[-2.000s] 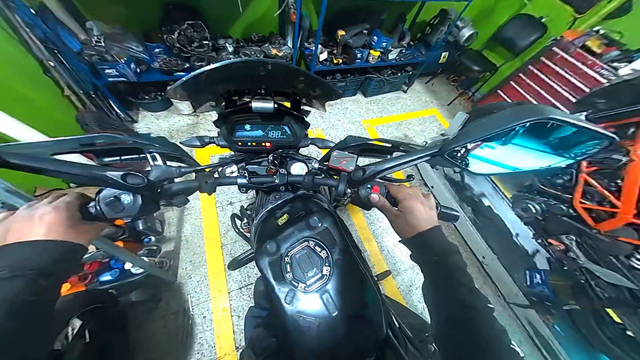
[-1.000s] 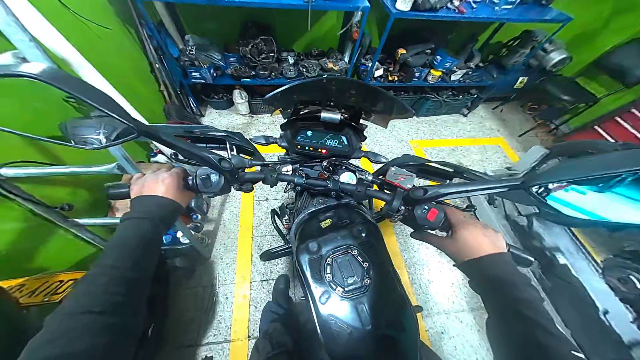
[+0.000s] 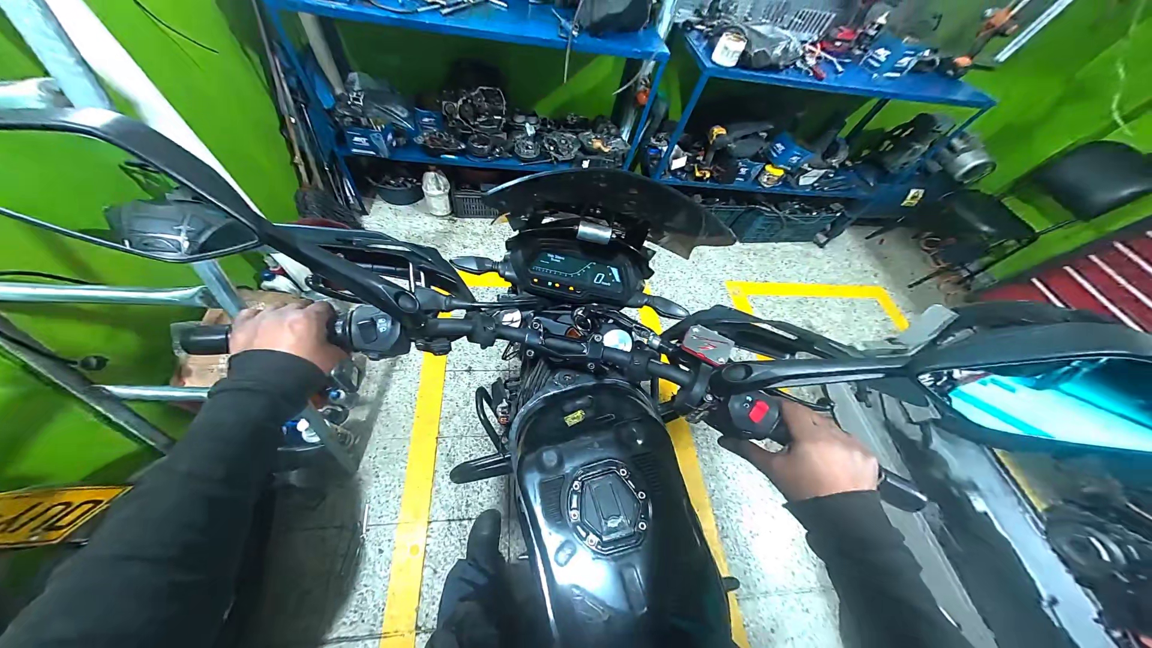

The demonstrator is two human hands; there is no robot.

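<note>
A black motorcycle's fuel tank [image 3: 603, 540] fills the lower middle of the head view, with a round filler cap [image 3: 609, 506] on top. Ahead of it, the lit instrument display [image 3: 576, 273] sits below a dark windscreen [image 3: 621, 202]. My left hand [image 3: 286, 337] is wrapped around the left handlebar grip [image 3: 205, 339], beside the switch housing [image 3: 373, 329]. My right hand [image 3: 819, 450] closes on the right handlebar grip [image 3: 900, 490], its thumb below the housing with the red switch [image 3: 759, 411]. Mirrors extend on both sides.
Blue metal shelves [image 3: 504, 27] loaded with engine parts and tools line the green back wall. A black chair [image 3: 1093, 184] stands at the right, by a red slatted object [image 3: 1071, 279]. Metal tubing [image 3: 108, 295] is close on the left. Yellow lines [image 3: 414, 504] mark the tiled floor.
The handlebar and both hands have swung relative to the tank. The display shows a different reading from the earlier frames. The view has shifted, bringing more of the shelves in.
</note>
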